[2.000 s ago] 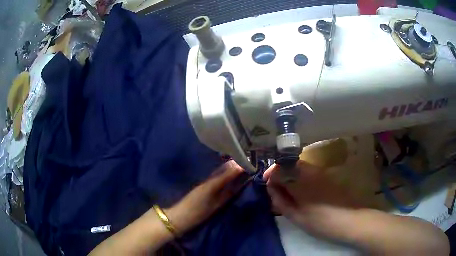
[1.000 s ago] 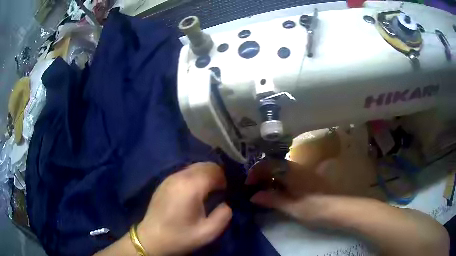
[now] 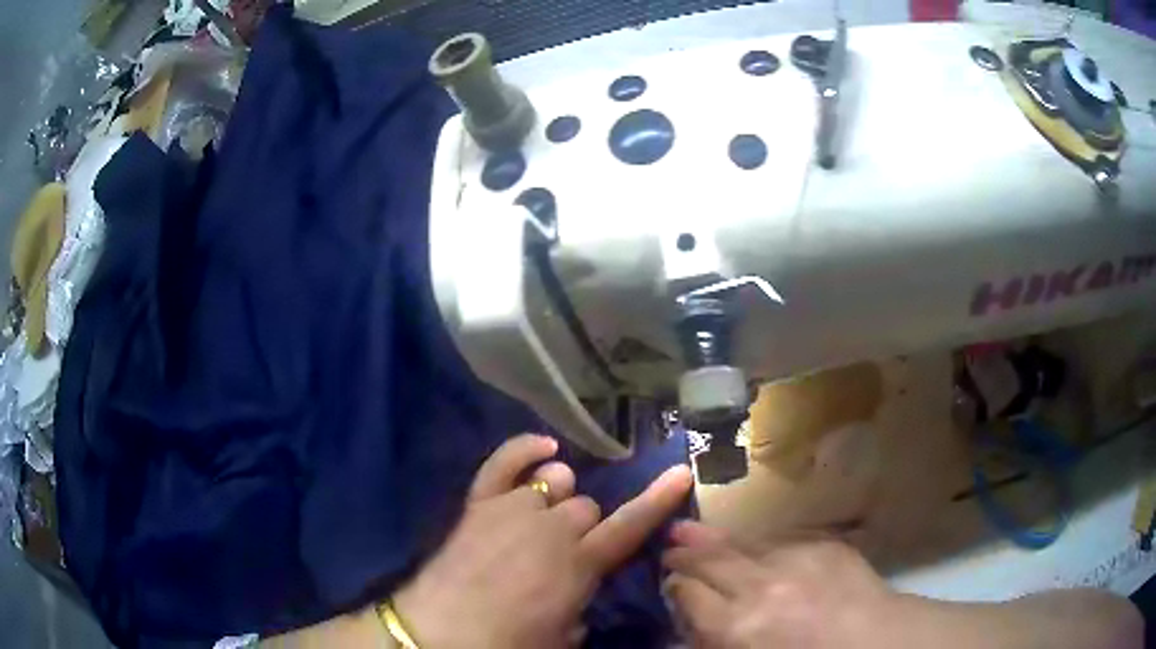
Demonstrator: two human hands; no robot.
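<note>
A large navy cloth [image 3: 254,368] lies heaped left of the white sewing machine [image 3: 887,190] and runs under its head to the needle area. The presser foot and needle are mostly hidden by the head, beside a bright light. My left hand [image 3: 533,558], with a gold ring and bangle, lies on the cloth, its index finger pointing at the cloth edge near the needle. My right hand [image 3: 761,590] is just below that fingertip, its fingers curled at the cloth edge; its grip on the cloth is partly hidden.
A silver tension knob [image 3: 714,391] sticks out from the head. A blue cord loop [image 3: 1024,488] lies under the machine arm. White and tan scraps [image 3: 44,266] with clear plastic are heaped at the far left. A white label [image 3: 236,643] shows at the bottom edge.
My left hand has moved right and its index finger now reaches the cloth edge by the needle. My right hand has drawn back from under the head toward the wearer. The view has shifted slightly.
</note>
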